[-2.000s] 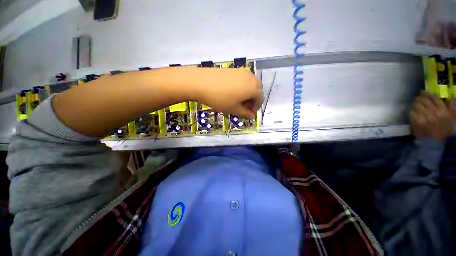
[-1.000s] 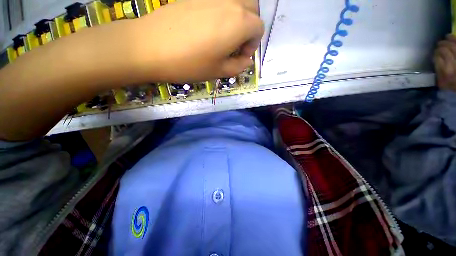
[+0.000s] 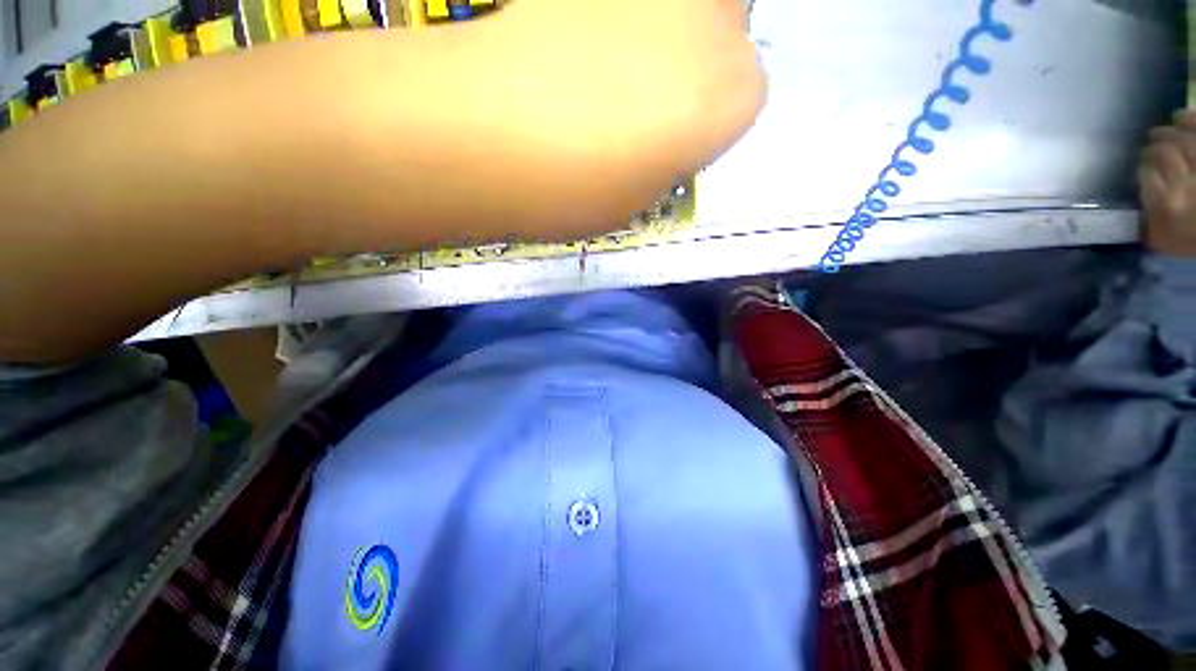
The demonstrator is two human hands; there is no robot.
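Note:
My left forearm crosses from the left edge. My left hand (image 3: 649, 85) is over the right end of a board row, cut off by the top edge. Its fingers and anything in them cannot be made out. Yellow-edged circuit boards (image 3: 289, 20) show beyond the forearm. A narrow near strip of boards (image 3: 678, 207) shows below it, with thin lead wires over the bench edge. The forearm covers most of the row. I do not see my right hand.
A coiled blue cord (image 3: 905, 164) runs from the top right to the white bench edge (image 3: 971, 236) near my body. A hand (image 3: 1171, 184) with a blue-grey sleeve, seemingly another person's, is at the right edge. Brown material (image 3: 247, 364) shows below the bench at left.
The view has tilted down and closer, so the bench sits higher. My left hand has moved up and right in the picture and now covers more boards. The cord's upper end has shifted right.

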